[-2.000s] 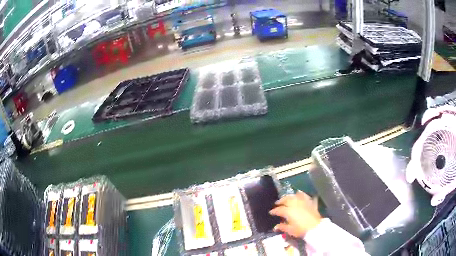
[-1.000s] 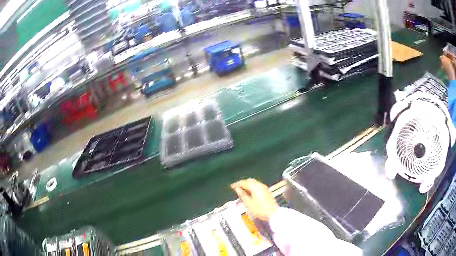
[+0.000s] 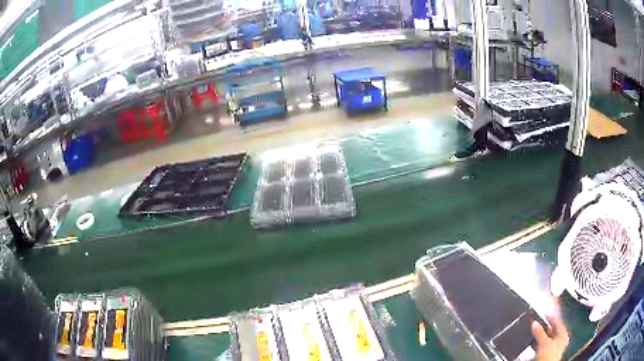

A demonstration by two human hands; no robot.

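My right hand [image 3: 549, 340] is at the lower right, its fingertips on the near end of the stack of black sheets [image 3: 480, 292], which lies in a clear plastic holder. Whether it grips a sheet cannot be told. My left hand is not in view. The clear blister tray [image 3: 316, 307] is at the bottom centre, cut off by the frame edge. Three LCD display modules [image 3: 346, 321] show in its far row, with white backs and yellow-orange flex cables. No black sheet lies on these modules.
A stack of loaded trays [image 3: 145, 328] stands lower left. A fan [image 3: 600, 257] stands at the right. A small yellow strip [image 3: 422, 333] lies between work tray and sheet stack. Across the bench are a black tray [image 3: 187, 185] and an empty clear tray [image 3: 303, 189]. A metal rail [image 3: 392, 288] runs behind the work tray.
My right hand has moved from above the work tray rightward to the black sheet stack. The black sheet seen earlier under my hand no longer shows in the tray. The camera view has shifted.
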